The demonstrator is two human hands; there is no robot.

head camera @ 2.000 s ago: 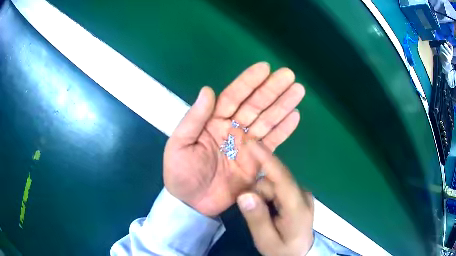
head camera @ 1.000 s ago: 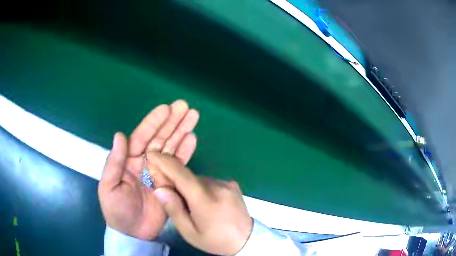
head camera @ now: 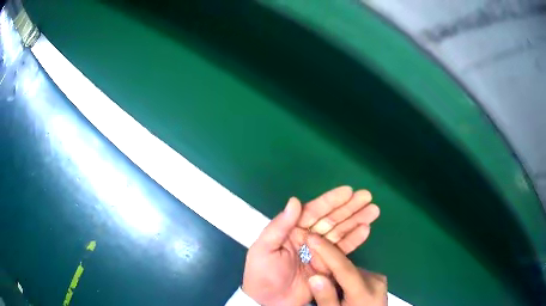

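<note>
Small silver screws (head camera: 305, 254) lie in a little cluster on the palm of my left hand (head camera: 281, 257). That hand is held palm up over the white strip and the green belt, low and right of centre. My right hand (head camera: 353, 284) reaches in from the lower right and is cut off by the bottom edge. Its index finger lies on the left palm beside the screws. Its thumb is apart from the index finger, with nothing visible between them. Its other fingers are mostly hidden.
The green conveyor belt (head camera: 197, 107) runs diagonally behind the hands, with a dark band across it. A white strip (head camera: 143, 143) edges it. The glossy dark green bench (head camera: 132, 239) is at left, with a yellow-green mark (head camera: 75, 281). A blurred grey surface (head camera: 503, 72) fills the upper right.
The view has swung, so both hands now sit lower and further right. The screws remain on the left palm, with the right fingers still there. The far-side items have left view; a grey surface shows there.
</note>
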